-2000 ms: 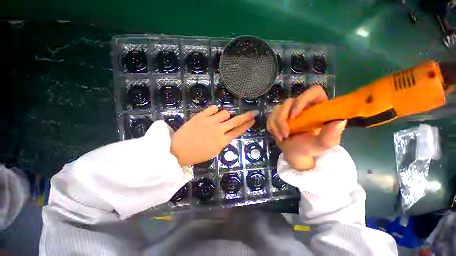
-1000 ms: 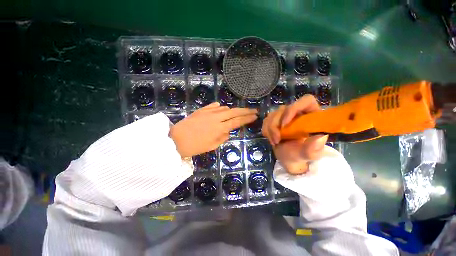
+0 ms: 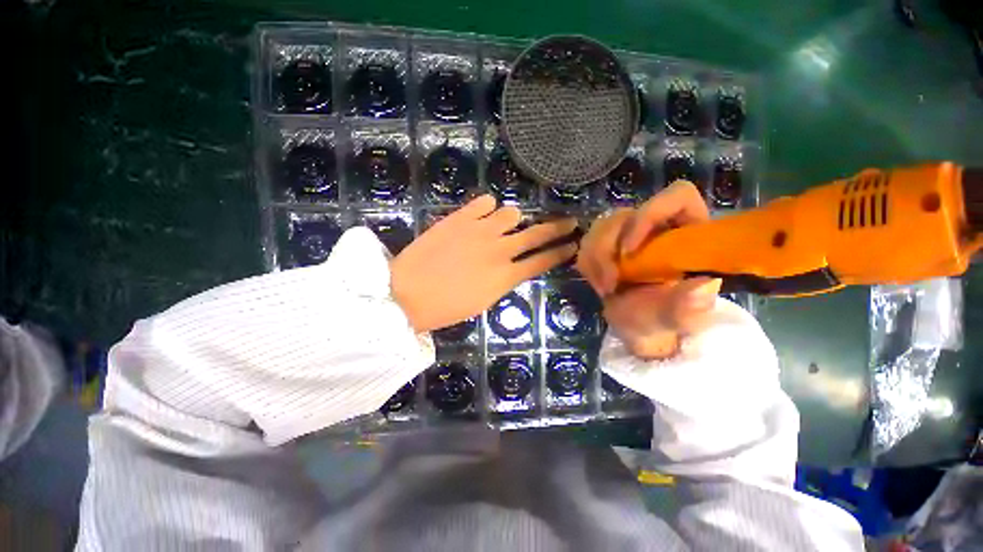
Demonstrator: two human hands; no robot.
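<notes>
My right hand (image 3: 652, 270) is closed around the front end of a long orange power driver (image 3: 798, 237), whose body points right. Its tip is hidden by my fingers. My left hand (image 3: 464, 264) lies palm down over a clear blister tray (image 3: 262, 140), fingers stretched toward the driver's front end; whether its fingertips hold anything small cannot be told. Round black units (image 3: 447, 95) sit in the tray's pockets; two near my hands show bright white centres (image 3: 511, 317). A dark round dish with a dotted texture (image 3: 571, 113) lies over pockets in the upper rows.
The tray lies on a shiny green bench (image 3: 140, 194). A crinkled clear plastic bag (image 3: 908, 361) lies at the right, partly below the driver. A white sleeve (image 3: 27, 377) shows at the left edge. Dark items are at the top right corner.
The tray and dish appear higher and slightly further right in the picture. My hands stay close together over the same part of the tray, the driver still in my right hand.
</notes>
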